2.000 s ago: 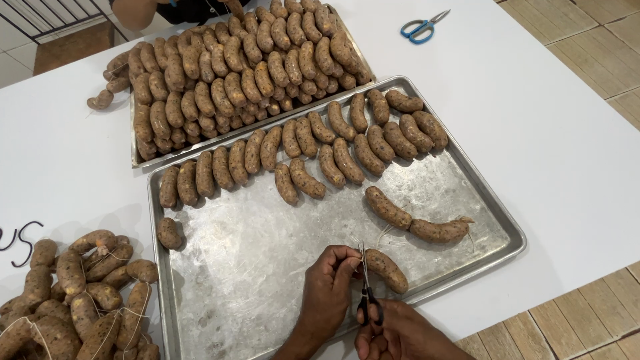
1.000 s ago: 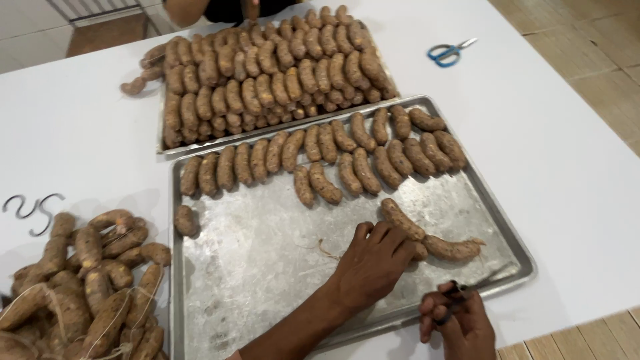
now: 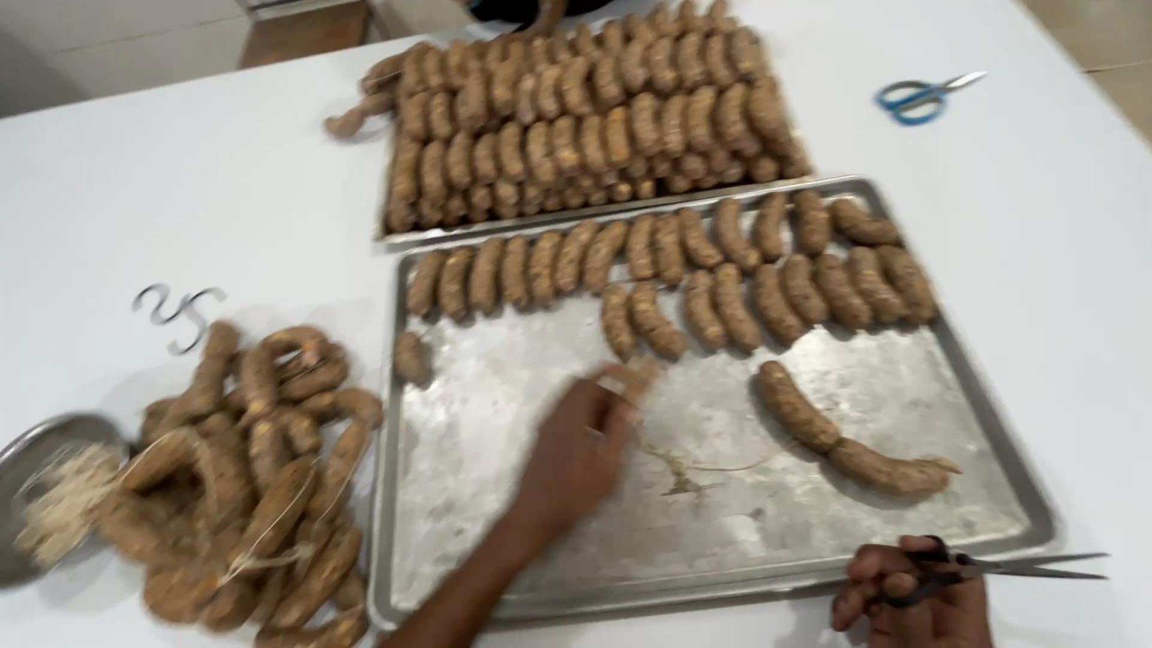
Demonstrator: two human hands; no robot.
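Observation:
Over the middle of the metal sheet tray [image 3: 387,540], my left hand [image 3: 576,441] is motion-blurred, its fingers around a blurred tan shape that looks like a sausage [image 3: 641,380]. My right hand [image 3: 918,585], palm up at the near right edge, holds black-handled scissors [image 3: 963,567], blades slightly apart and pointing right. Two linked sausages [image 3: 796,409] lie at the tray's right, with string [image 3: 675,463] to their left. Rows of separate sausages [image 3: 544,270] line the far side. One short sausage [image 3: 413,358] lies by the left rim.
Behind stands another tray [image 3: 387,238] piled with sausages. Blue-handled scissors [image 3: 913,102] lie at the far right. To the left are metal S-hooks [image 3: 184,319], a heap of linked sausages [image 3: 261,450] and a metal bowl [image 3: 54,423] of string. A person is partly visible beyond the table.
My left hand has moved left and away from the linked pair; the single sausage beside them has left its place. My right hand has moved away from the cutting spot, still with the scissors.

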